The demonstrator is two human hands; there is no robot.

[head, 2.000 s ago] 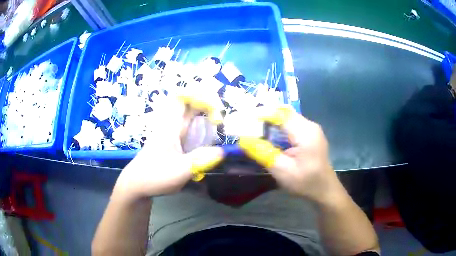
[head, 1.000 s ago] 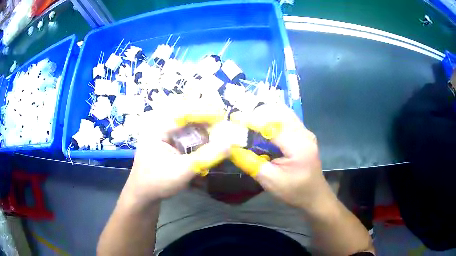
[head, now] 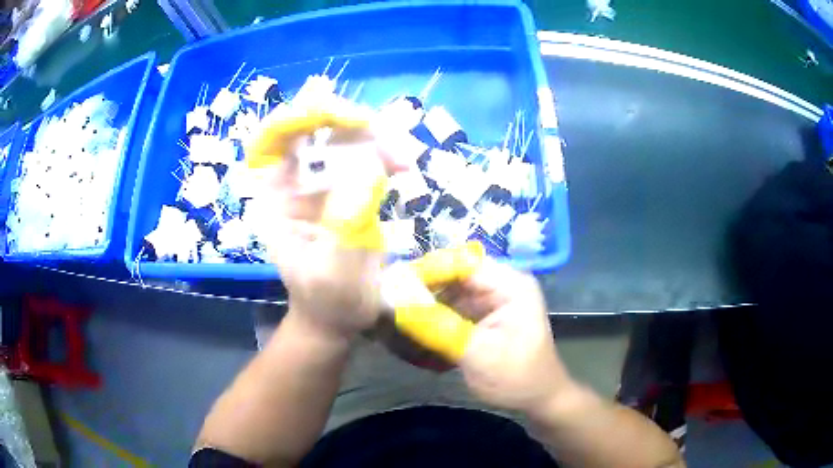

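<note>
A large blue tote point(head: 365, 23) holds a heap of white-and-dark wired units point(head: 443, 125) with thin leads standing up. My left hand point(head: 324, 210), with yellow finger cots, is raised over the tote and blurred; a small white piece with a dark spot point(head: 317, 164) shows at its fingers. My right hand point(head: 475, 320), also with yellow cots, is at the tote's front edge. Its thumb and finger are closed around a pale piece point(head: 399, 285), blurred and overexposed. A second blue tote point(head: 137, 137) at the left holds small white pieces with dark dots.
The green conveyor point(head: 676, 27) runs behind a pale rail point(head: 658, 62), with small pale pieces on it. The dark worktop point(head: 639, 183) lies right of the tote. A person in dark clothing point(head: 785, 274) is at the right edge. Red stools point(head: 59, 338) stand below.
My hands were together in front of the tote; my left hand has moved up and over the heap, and my right hand has moved slightly down and left. The view has shifted slightly.
</note>
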